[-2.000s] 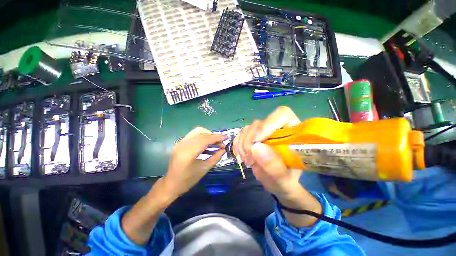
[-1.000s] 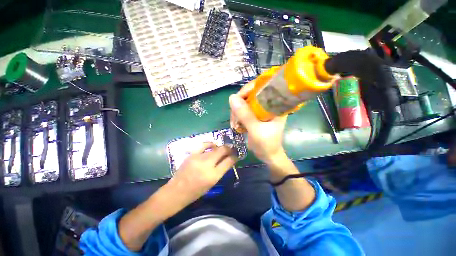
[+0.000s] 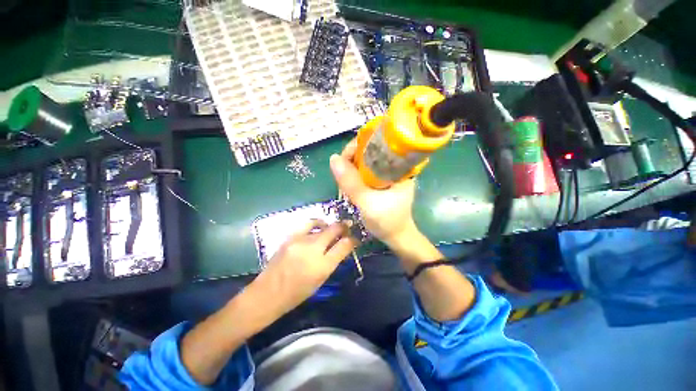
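A phone body (image 3: pixel 287 226) lies on the green mat near its front edge, silvery-white at the left with a dark board end at the right. My left hand (image 3: pixel 309 256) rests over it, fingertips pressed at the board end; a thin flex piece (image 3: pixel 359 267) sticks out below them. My right hand (image 3: pixel 378 200) grips the yellow-orange electric screwdriver (image 3: pixel 397 141), held upright over the board end. Its tip is mostly hidden by my hand. A small pile of silver screws (image 3: pixel 298 166) lies behind the phone body.
A black tray (image 3: pixel 177 229) with several phone bodies is at left. Behind are a cream parts sheet (image 3: pixel 282 84) with a black ribbed strip (image 3: pixel 324 57), and another phone tray (image 3: pixel 477 57). A solder spool (image 3: pixel 34 114), red-green roll (image 3: pixel 532 156) and black box (image 3: pixel 555 114) stand around. A blue sleeve (image 3: pixel 622 275) shows at right.
The screwdriver has swung from lying sideways to upright over the phone's board end. My left hand has shifted slightly right and down, baring more of the phone body.
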